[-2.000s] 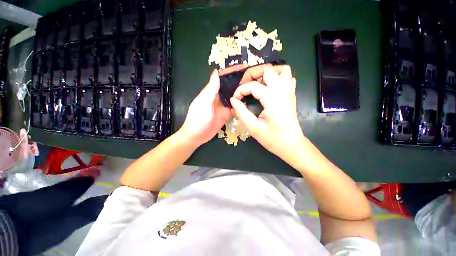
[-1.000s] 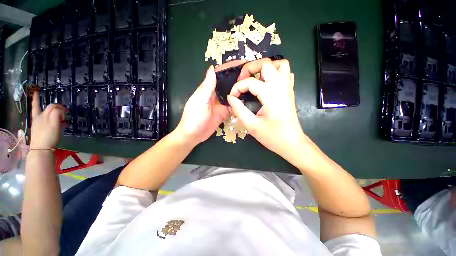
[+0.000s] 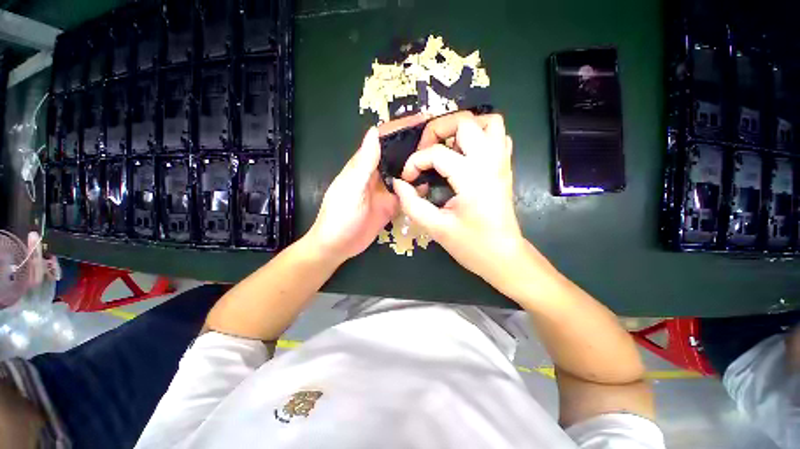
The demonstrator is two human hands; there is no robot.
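My left hand [image 3: 353, 203] holds a dark, palm-sized black plastic housing [image 3: 400, 147] at the centre, above the bench. My right hand [image 3: 465, 180] is on the housing's right side, its thumb and index finger pinched together at the housing's near part. Whether a small piece is between those fingertips cannot be told. A pile of cream pieces [image 3: 395, 85] mixed with dark bits lies just beyond the hands. More cream pieces [image 3: 405, 238] lie on the near side, partly hidden by my hands.
A large glossy black blister tray [image 3: 285, 131] with housings lies at left, another [image 3: 674, 158] at right. A glossy black rectangle [image 3: 588, 123], perhaps a smartphone, lies right of the piles on the green bench [image 3: 579, 254]. Red stools [image 3: 114, 285], a pink fan [image 3: 13, 267] and neighbours' clothed parts show.
A neighbour's hand that was over the left tray's near left corner one second ago is gone. My right thumb and fingertips have shifted slightly left on the housing. My left hand has hardly moved.
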